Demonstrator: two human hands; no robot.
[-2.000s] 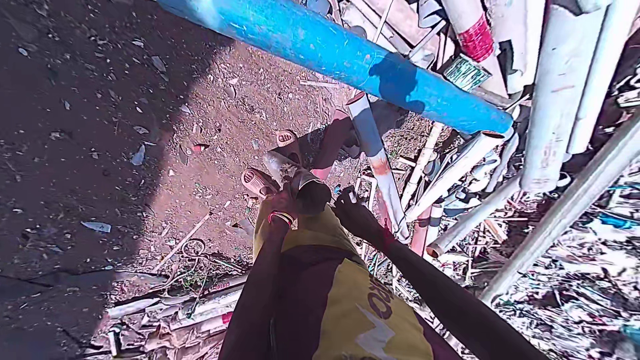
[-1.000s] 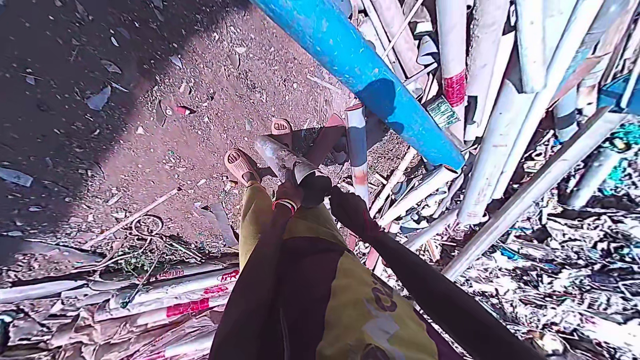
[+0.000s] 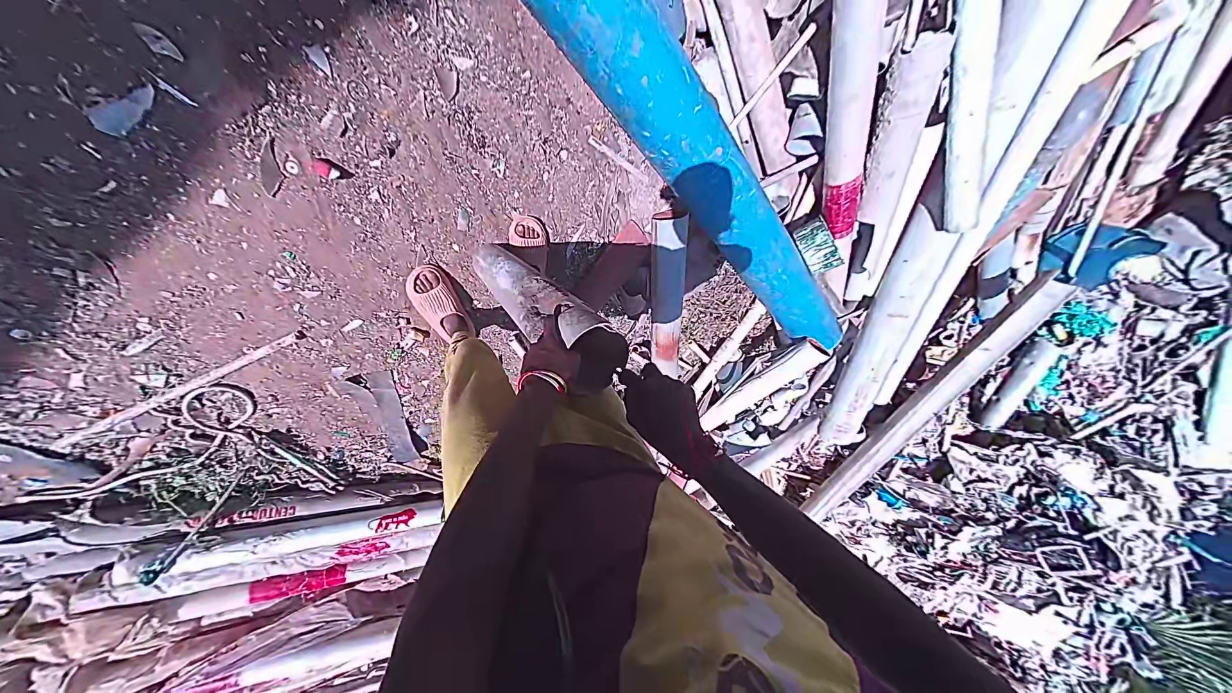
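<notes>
A short grey pipe piece stands out from my lap, its dark open end towards me. My left hand, with a red and white band at the wrist, is closed on the side of the pipe near that end. My right hand is just to the right of the opening, its fingers bent; whether it holds something small is too dark to tell. Beyond it, a white pipe with an orange-red band reaches away from me, near the end of a long blue pipe.
Many white pipes lie piled at the right, with heaped scraps below them. Red-marked white pipes lie at the lower left. A thin stick and a wire coil are on the dirt. My sandalled feet are ahead.
The view has turned somewhat. My left hand has stayed on the grey pipe, and my right hand has remained beside its open end.
</notes>
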